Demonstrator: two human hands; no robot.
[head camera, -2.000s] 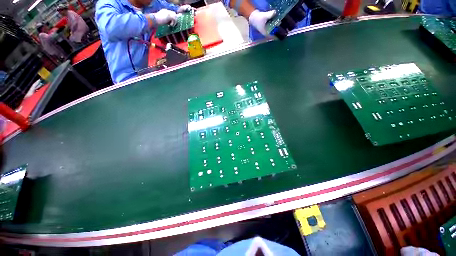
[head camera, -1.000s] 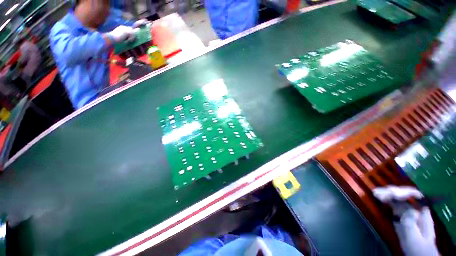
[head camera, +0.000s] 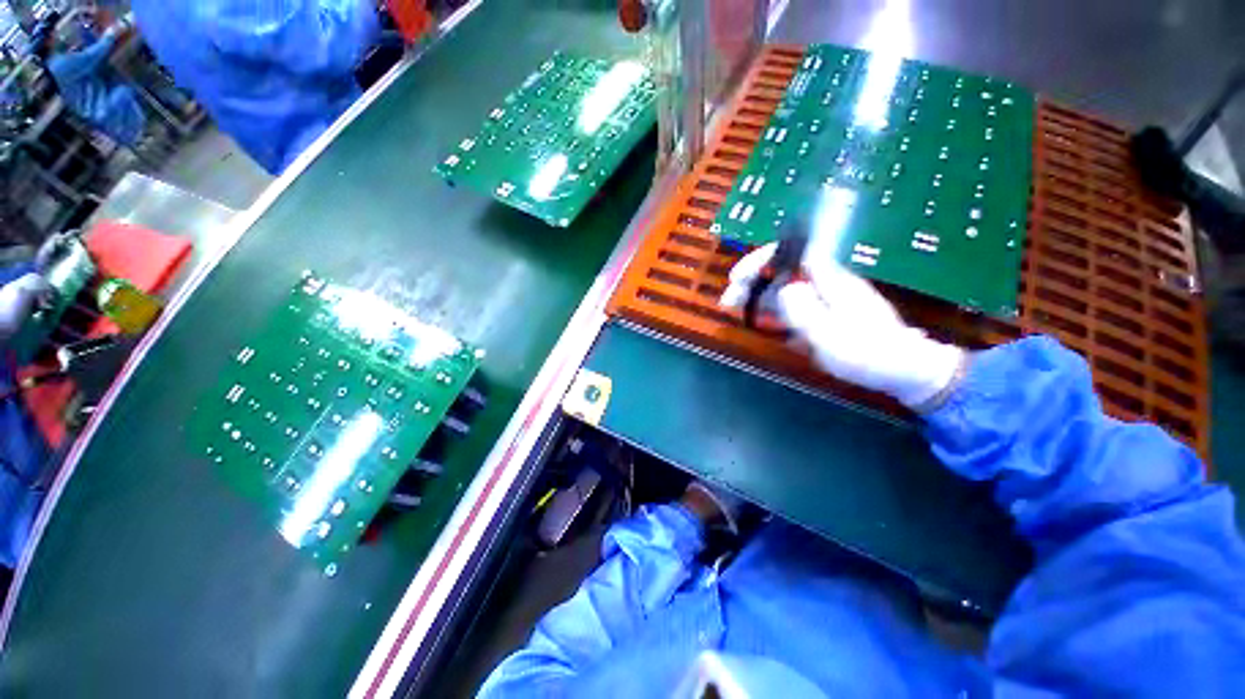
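Observation:
A large green circuit board (head camera: 915, 171) lies solder side up on an orange-brown slotted tray (head camera: 1113, 294). My right hand (head camera: 860, 328), in a white glove, is at the board's near left corner. It is closed around dark and red cutters (head camera: 762, 294), mostly hidden by the fingers. Whether the jaws touch the board cannot be told. My left hand (head camera: 713, 508) is low by my body at the bench's front edge, under the blue sleeve. It is mostly in shadow, and its fingers cannot be made out.
The dark green conveyor (head camera: 178, 546) curves along the left with two boards on it. A clear guard (head camera: 696, 82) stands by the tray's far left corner. A yellow bracket (head camera: 587, 396) sits at the belt edge. A black object (head camera: 1161, 161) is right of the tray. People in blue are across the belt.
The view has swung right onto the tray and its board. My right hand now shows with its sleeve at the board's corner. My left hand's wrist has come into view.

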